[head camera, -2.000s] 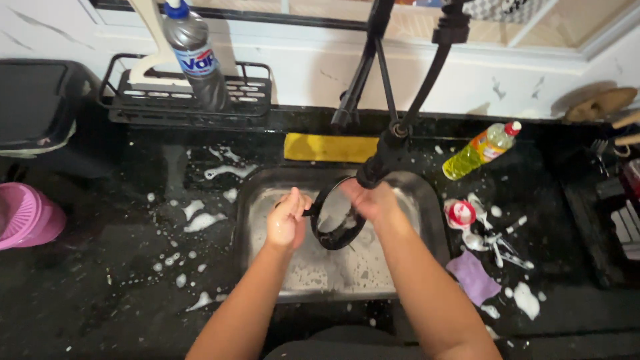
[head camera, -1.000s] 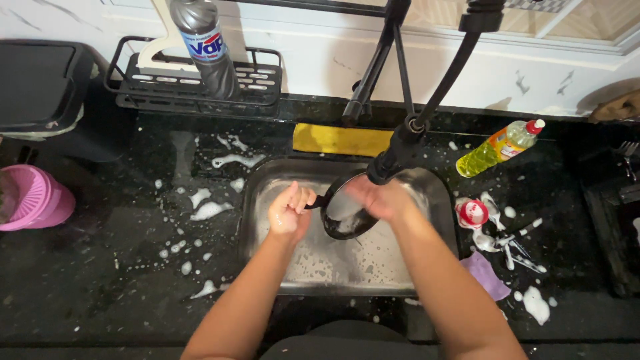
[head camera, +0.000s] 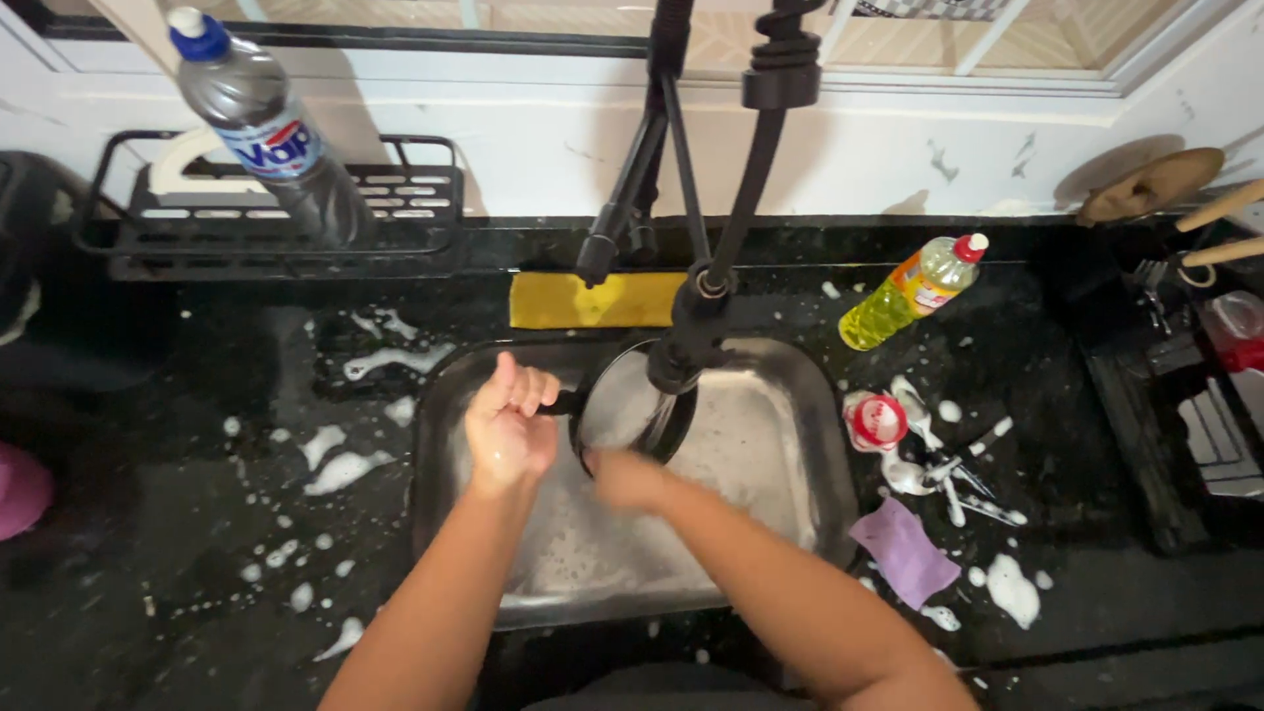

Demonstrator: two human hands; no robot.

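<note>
A round black-rimmed pan or lid (head camera: 632, 405) is tilted over the stainless steel sink (head camera: 780, 474), under the black faucet spray head (head camera: 681, 355), with water running onto it. My left hand (head camera: 512, 425) grips its short black handle at the left side. My right hand (head camera: 627, 482), blurred, is at the lower rim of the round piece; whether its fingers are closed on anything cannot be made out. A yellow cloth (head camera: 592, 299) lies behind the sink.
Right of the sink are soapy spoons and other cutlery (head camera: 908, 474), a red-and-white round item (head camera: 877, 422), a purple cloth (head camera: 906, 551) and a bottle of yellow-green liquid (head camera: 913, 291). A black rack (head camera: 415, 237) holds a detergent bottle (head camera: 276, 128); a dish rack (head camera: 1116, 415) stands right.
My right hand has moved from the right part of the round piece to its lower rim. My left hand stays at the handle.
</note>
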